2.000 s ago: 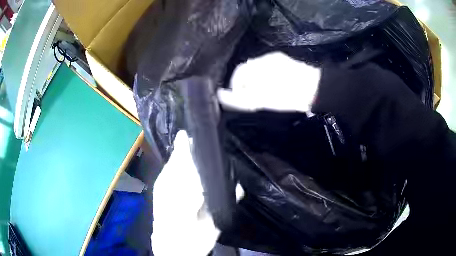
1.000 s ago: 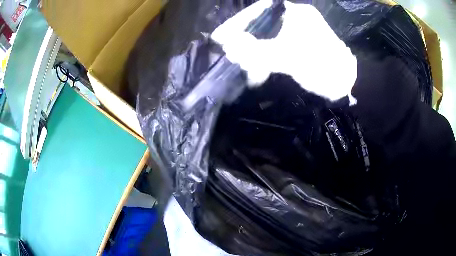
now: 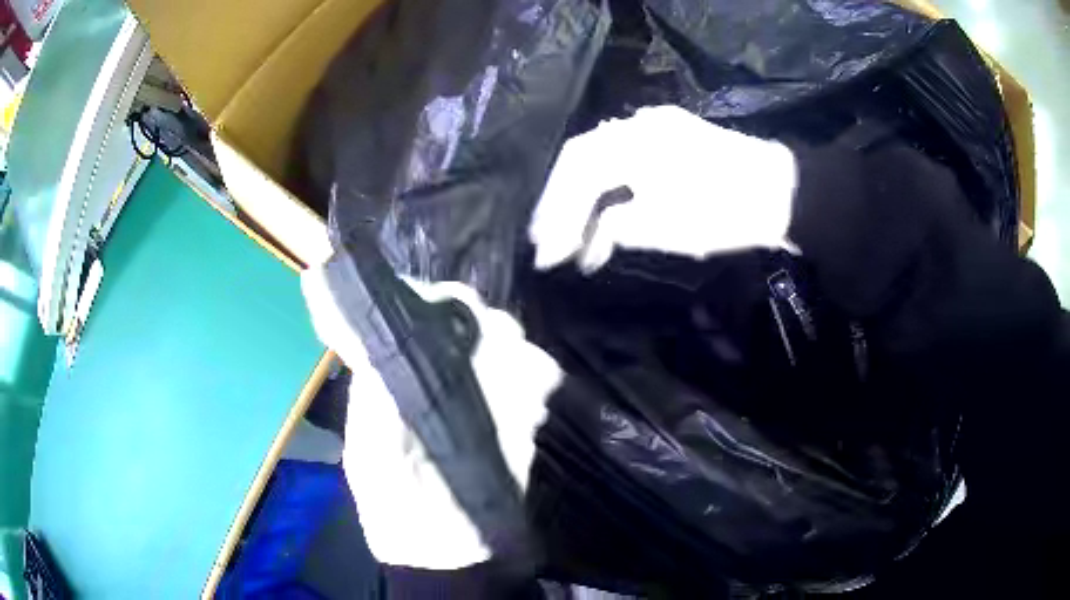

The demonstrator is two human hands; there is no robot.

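Observation:
A long black moulded plastic part lies slantwise across my left hand, at the lower left of the view. A round ring juts from its right side, and its lower end is blurred. My left hand wears an overexposed white glove and holds the part over the near left side of the glossy black bin liner. My right hand, also in a white glove, is above the liner, right of the part and apart from it. A dark gap shows between its fingers, and I see nothing held in it.
The tan carton surrounds the liner, its flap up at the upper left. A green-topped workbench with a wood-coloured edge stands at left, bearing a pale bar-shaped fixture and black cable. A blue bin is below the bench edge.
My left hand has risen from the bottom edge and now shows the part across it. My right hand, earlier higher over the liner beside a blurred grey bar, has come down.

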